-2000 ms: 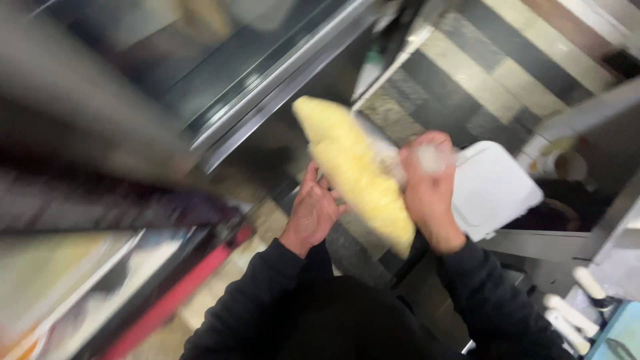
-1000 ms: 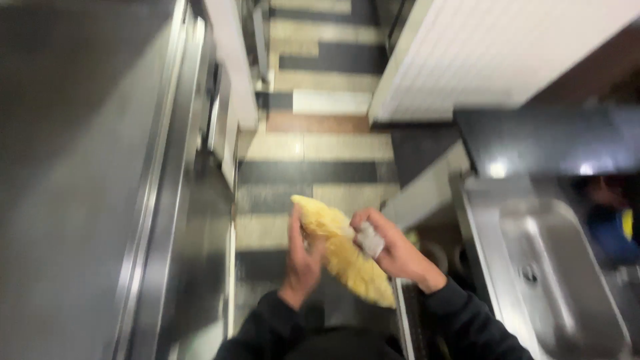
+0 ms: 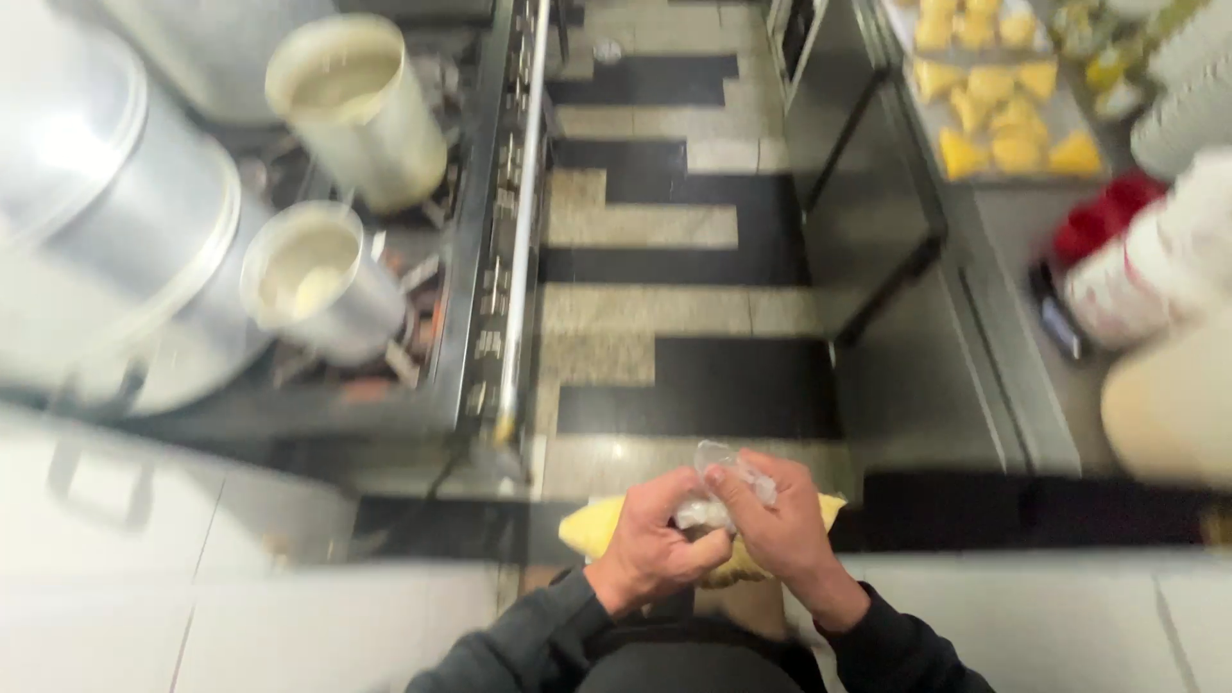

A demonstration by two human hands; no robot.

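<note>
A clear plastic bag of yellow food hangs close in front of my body, low in the middle of the view. My left hand grips the gathered plastic at its top from the left side. On the right, my right hand pinches the same bunched plastic, its thumb beside the loose end. Both hands nearly touch and cover the middle of the bag. What exactly the yellow food is, I cannot tell.
To the left, a stove carries two metal pots and a very large pot, with a rail along its front. On the right counter lie a tray of yellow pastries, a red object and a white container. A tiled floor runs between.
The view has moved to the stove and pastry counter. My left hand, open beside the bag two seconds ago, now grips the bag's gathered top together with my right hand.
</note>
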